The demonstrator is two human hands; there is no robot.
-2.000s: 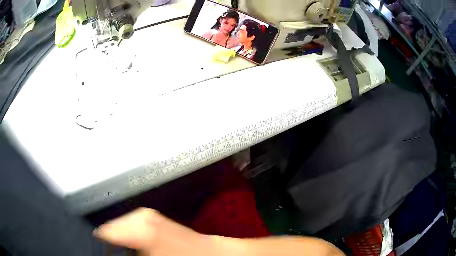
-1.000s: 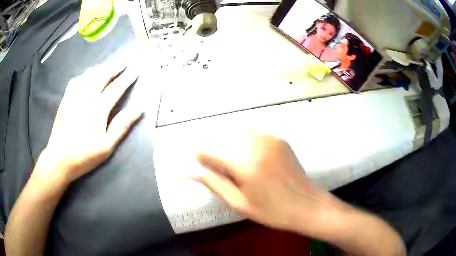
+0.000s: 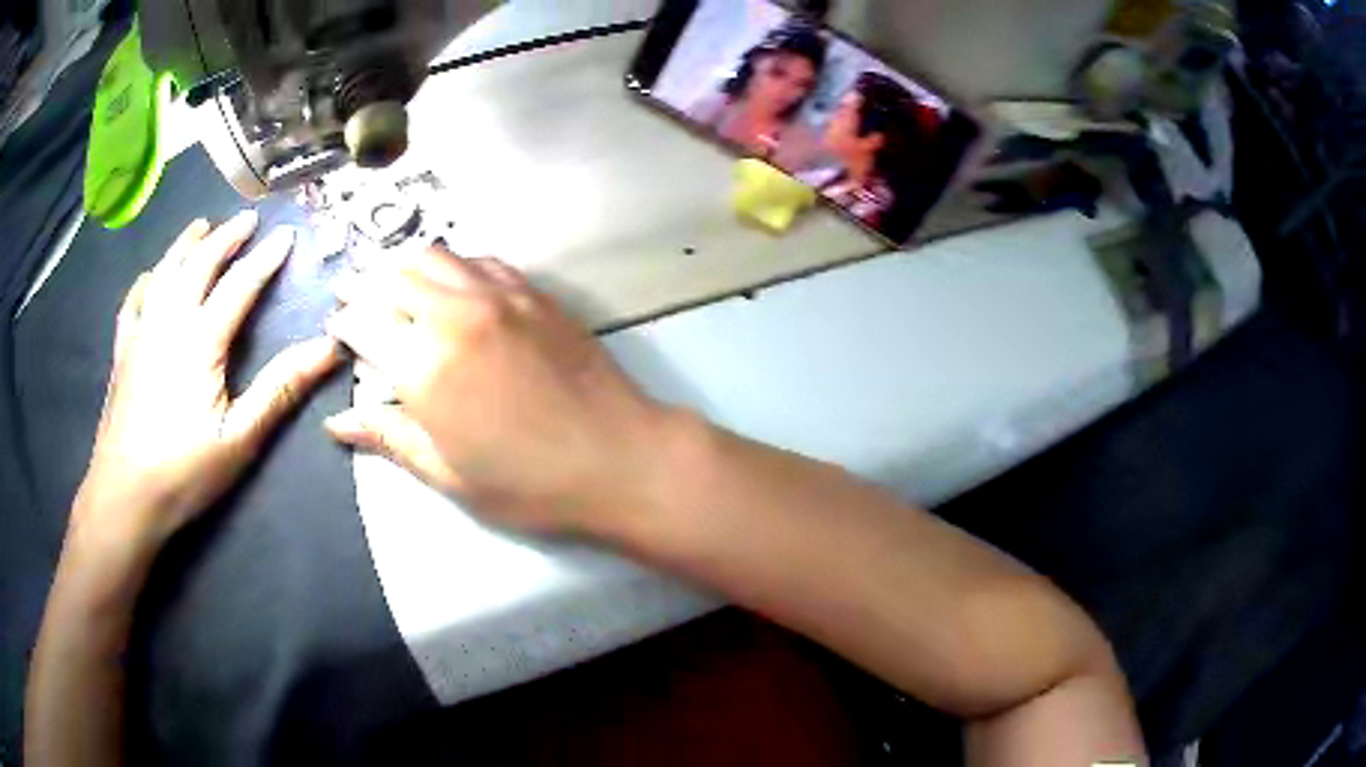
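Observation:
A dark blue-grey fabric panel [image 3: 255,599] covers the left of the white sewing table, its edge running down from the needle area. My left hand [image 3: 187,375] lies flat on the panel with fingers spread. My right hand [image 3: 480,375] is at the panel's edge, just in front of the needle plate [image 3: 393,217], fingers bent and fingertips on the edge; whether they pinch the cloth cannot be told. The machine head [image 3: 322,68] is above, with a round olive-brown knob [image 3: 376,134]. The needle tip cannot be made out.
A lime-green attachment [image 3: 123,135] is left of the machine head. A phone [image 3: 809,113] showing a video leans on the machine bed, with a yellow sticky piece [image 3: 772,195] by its edge. Dark cloth [image 3: 1198,495] hangs right of the table. Red cloth [image 3: 734,697] shows below the table edge.
The panel, absent from the needle area two seconds ago, now lies beside it. My right hand has moved left from the bare table to the panel's edge. My left hand stays on the panel.

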